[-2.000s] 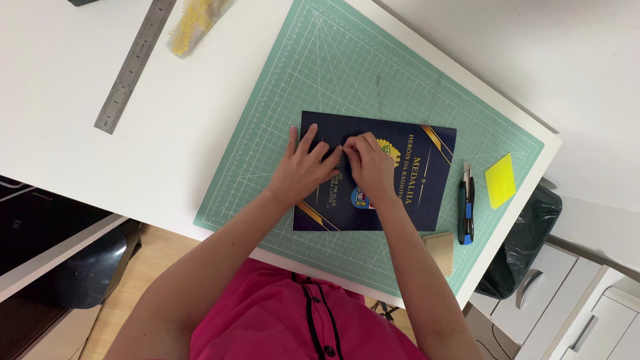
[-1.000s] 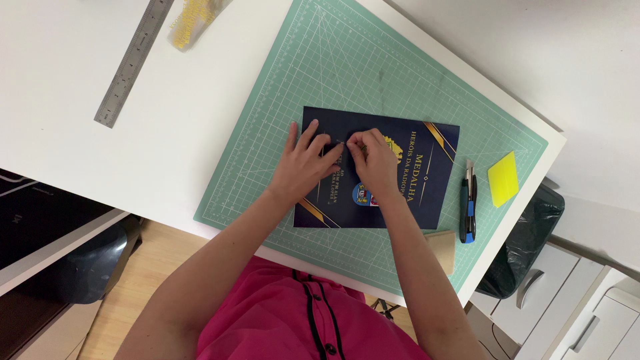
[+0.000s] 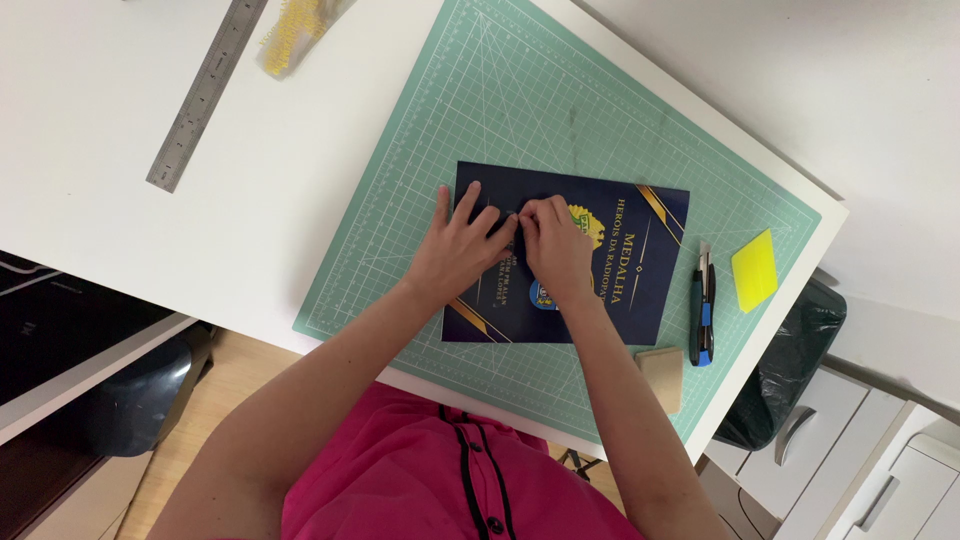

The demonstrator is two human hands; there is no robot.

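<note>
A dark blue printed card or folder (image 3: 652, 262) with gold corner bands, gold lettering and a coloured emblem lies on a green cutting mat (image 3: 525, 112). My left hand (image 3: 461, 244) rests on its left part with the fingers spread, thumb and index near the lettering. My right hand (image 3: 555, 244) is beside it over the emblem, its thumb and fingertips pinched together close to my left fingertips. Whether something small is between them cannot be told. The right hand covers part of the emblem.
Right of the card lie a utility knife (image 3: 702, 307), a yellow plastic piece (image 3: 754, 271) and a beige flat block (image 3: 664, 375). A steel ruler (image 3: 202, 101) and a clear sheet with yellow lettering (image 3: 292, 37) lie on the white table at upper left. A black-lined bin (image 3: 791, 360) stands beyond the right edge.
</note>
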